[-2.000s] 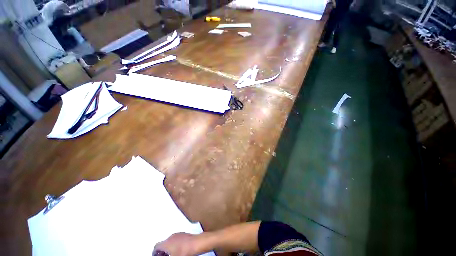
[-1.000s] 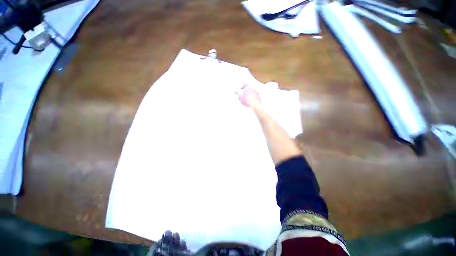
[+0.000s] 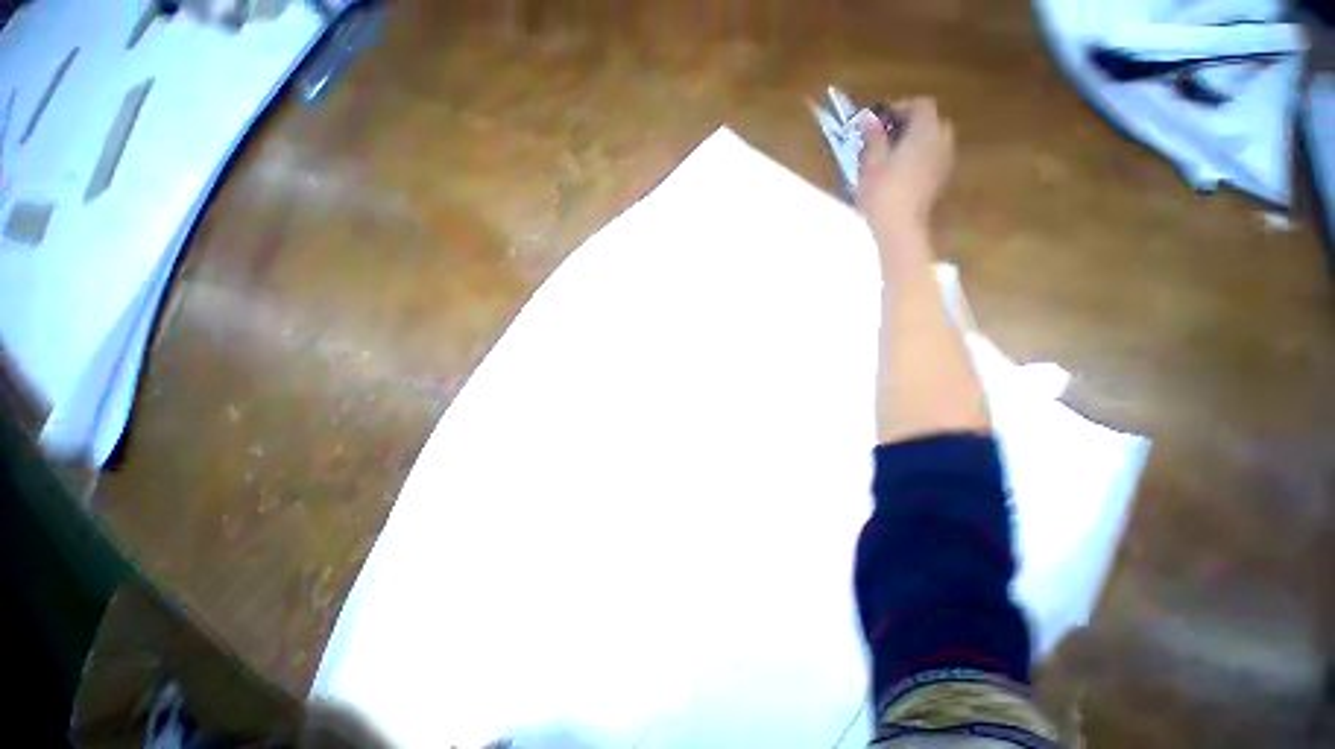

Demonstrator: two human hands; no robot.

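Note:
A white-topped cut bundle [image 3: 659, 468] lies on the brown table in front of me, with a pointed top corner and a long curved left edge. My bare right hand [image 3: 905, 154] is at the bundle's upper right edge, with its forearm reaching over the bundle. Its fingers are closed on a small shiny lay clamp [image 3: 845, 135]; I cannot tell whether the clamp still grips the stack. My left hand cannot be made out.
The fabric lay [image 3: 161, 176] with its paper marker and flat beige-grey pieces lies at the left. Another white piece with dark strips [image 3: 1171, 88] is at the upper right. A brown scrap box [image 3: 191, 666] stands at the lower left, beside the brown table [image 3: 337, 322].
The view has turned from along the table to down over the bundle. My right hand has moved from the bundle's top surface to the clamp at its edge. The gloved left hand has dropped from view.

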